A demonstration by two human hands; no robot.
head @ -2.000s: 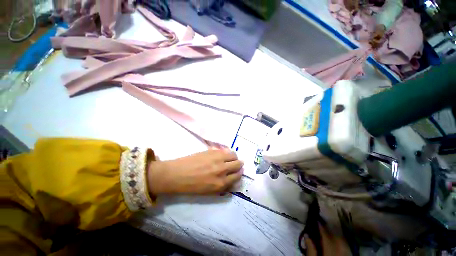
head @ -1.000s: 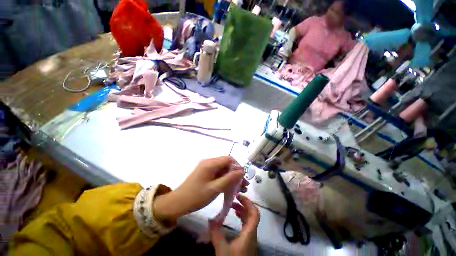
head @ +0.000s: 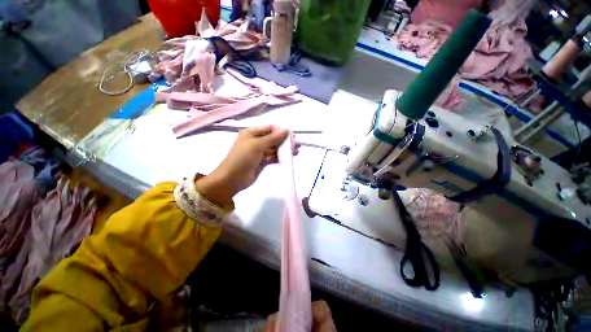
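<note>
A long pink fabric strip [head: 295,246] is stretched between my two hands, over the table's front edge. My left hand [head: 251,157] pinches its far end, left of the needle plate. My right hand [head: 315,319] holds its near end at the bottom edge of the picture and is partly cut off. The white sewing machine [head: 389,139] stands to the right, its needle area free of the strip. Several pink strips [head: 223,111] lie on the white table beyond my left hand. Black-handled scissors [head: 420,264] lie right of the needle.
A heap of pink pieces [head: 194,61], a beige bottle [head: 281,32], a red bag [head: 185,14] and a green bundle [head: 332,29] stand at the back. A white cable [head: 118,76] lies on brown wood. Pink cloth [head: 39,227] is low at left.
The strip has left the needle area. My right hand has come into view and moved down to the bottom edge; my left hand has moved up and away, drawing the strip taut. The view has shifted.
</note>
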